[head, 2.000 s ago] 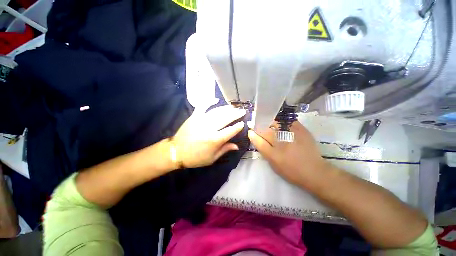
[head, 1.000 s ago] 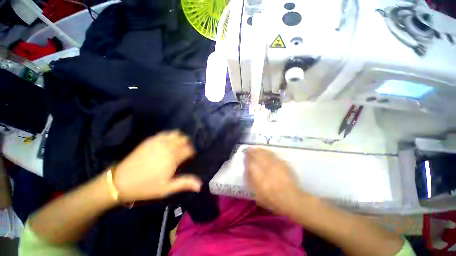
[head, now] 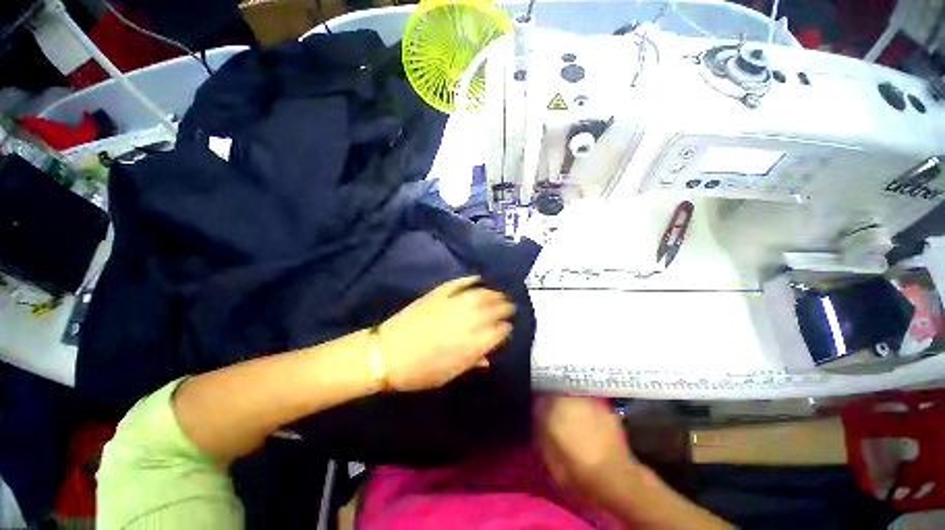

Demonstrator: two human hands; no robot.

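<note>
The dark garment (head: 311, 228) lies spread over the table left of the needle and hangs over the front edge. A small white patch shows on its upper left. My left hand (head: 446, 333) lies on the cloth with curled fingers; whether it grips a fold cannot be told. My right hand (head: 582, 440) is blurred, low at the table's front edge beside the hanging cloth; its fingers are unclear. The presser foot area (head: 512, 219) is at the garment's right edge. The sewing machine (head: 663, 135) stands behind.
Red snips (head: 676, 232) lie on the machine bed. A dark phone-like object (head: 855, 319) lies in a tray at the right. A yellow-green fan (head: 452, 52) and a lit lamp (head: 454, 171) stand left of the machine head. A printed ruler strip (head: 663, 381) runs along the front edge.
The view has shifted, showing more of the machine. The garment now lies spread farther right over the front edge. My left hand has moved onto it, and my right hand has dropped to the edge.
</note>
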